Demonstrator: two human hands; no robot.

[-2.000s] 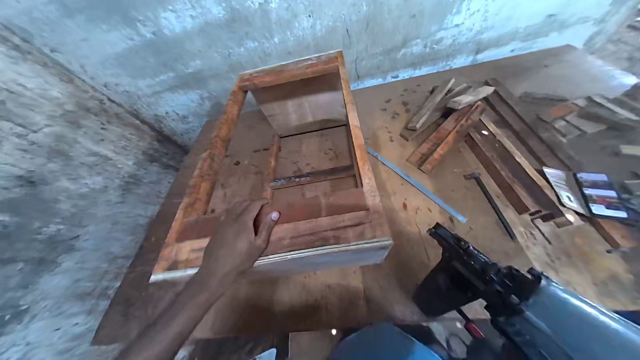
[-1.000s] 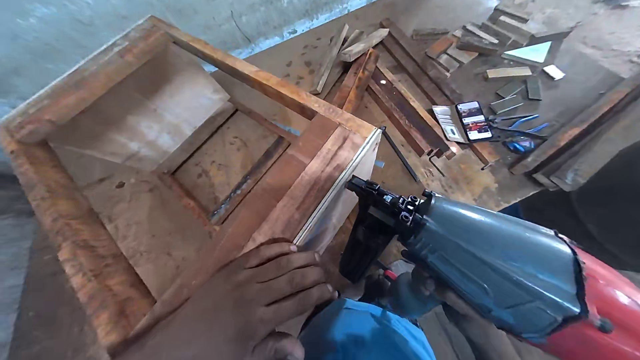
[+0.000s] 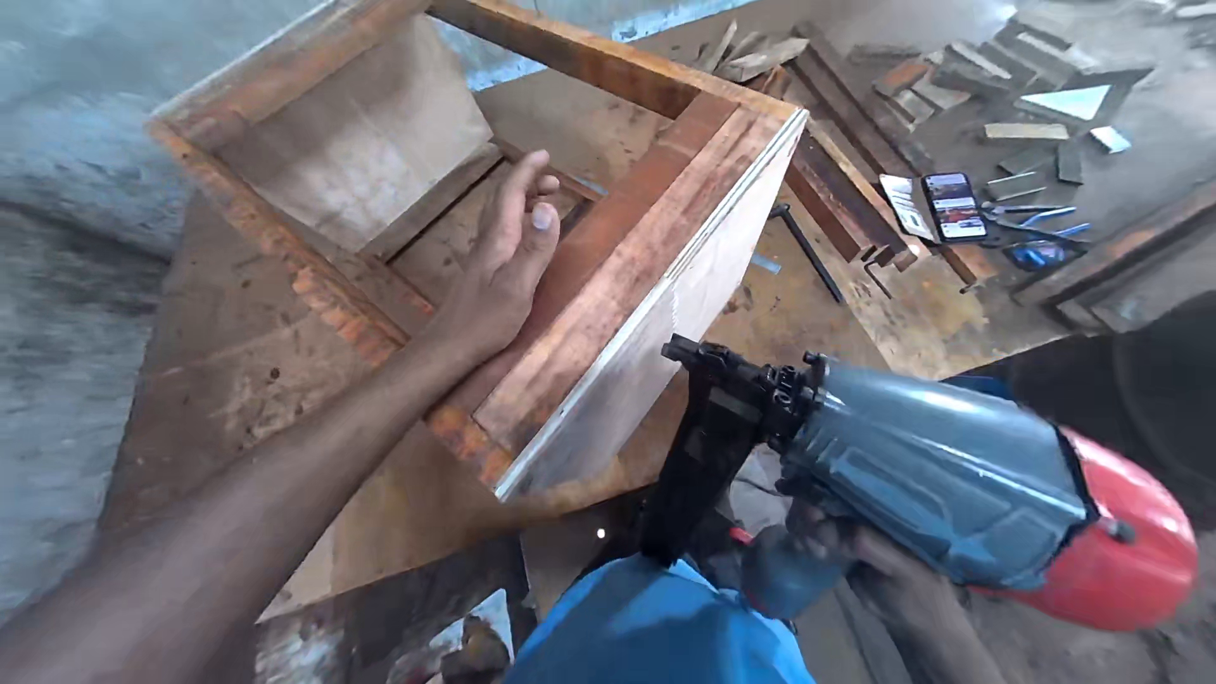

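A wooden box frame [image 3: 646, 256] with plywood panels stands tilted across the work surface. My left hand [image 3: 518, 256] rests against the inner side of its near rail, fingers apart and gripping nothing. Low on the right, my right hand [image 3: 836, 541] is wrapped around the handle of a pneumatic nail gun [image 3: 940, 465] with a grey-blue body and a red end cap; the gun hides part of that hand. The gun's black nose is close to the outer face of the plywood side panel [image 3: 655, 351]; whether they touch, I cannot tell.
Behind the frame lie wooden strips [image 3: 836, 199] and a hammer [image 3: 807, 252]. Farther right are a phone in an open case [image 3: 955, 204], pliers [image 3: 1035, 214] and wood offcuts [image 3: 1026, 131]. A plastered wall [image 3: 66, 123] borders the left side of the wooden work surface [image 3: 209, 380].
My left hand has gone from the frame's near edge to inside its near rail. Compared with two seconds ago, the frame is turned and the nail gun is nearer its plywood side.
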